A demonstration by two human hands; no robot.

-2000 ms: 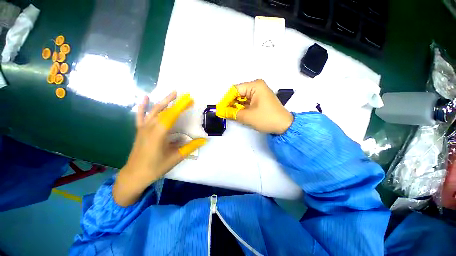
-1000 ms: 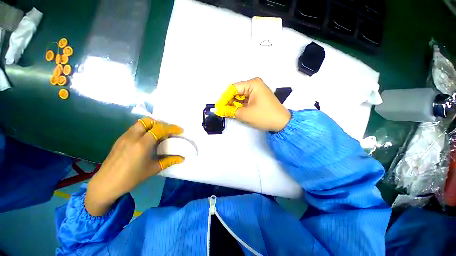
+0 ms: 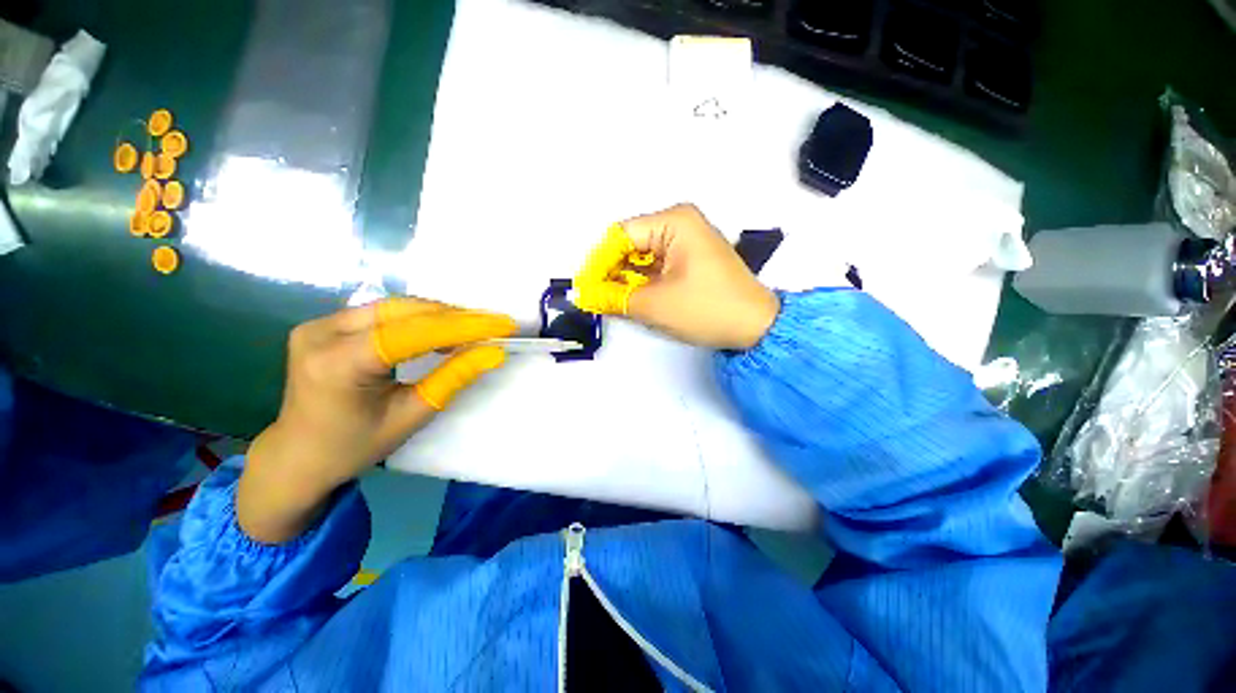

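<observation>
A black watch-like housing (image 3: 571,329) lies on the white work sheet (image 3: 651,467). My left hand (image 3: 393,366), with yellow finger cots, pinches a thin pale piece (image 3: 533,345), seen nearly edge-on; its far end reaches over the housing's lower part. My right hand (image 3: 678,278), also with yellow finger cots, has its thumb and fingertips together at the housing's upper right. A small whitish bit shows at these fingertips; what it is cannot be told.
Another black housing (image 3: 835,148) and a flat dark piece (image 3: 759,249) lie on the sheet. A white card (image 3: 709,81) and black tray (image 3: 922,52) are behind. A translucent bottle (image 3: 1101,270) and plastic bags (image 3: 1145,433) are right, spare finger cots (image 3: 149,198) left.
My left hand went down to the round pale piece on the sheet, took hold of it, and raised it to the housing. My right hand has stayed at the housing's upper right.
</observation>
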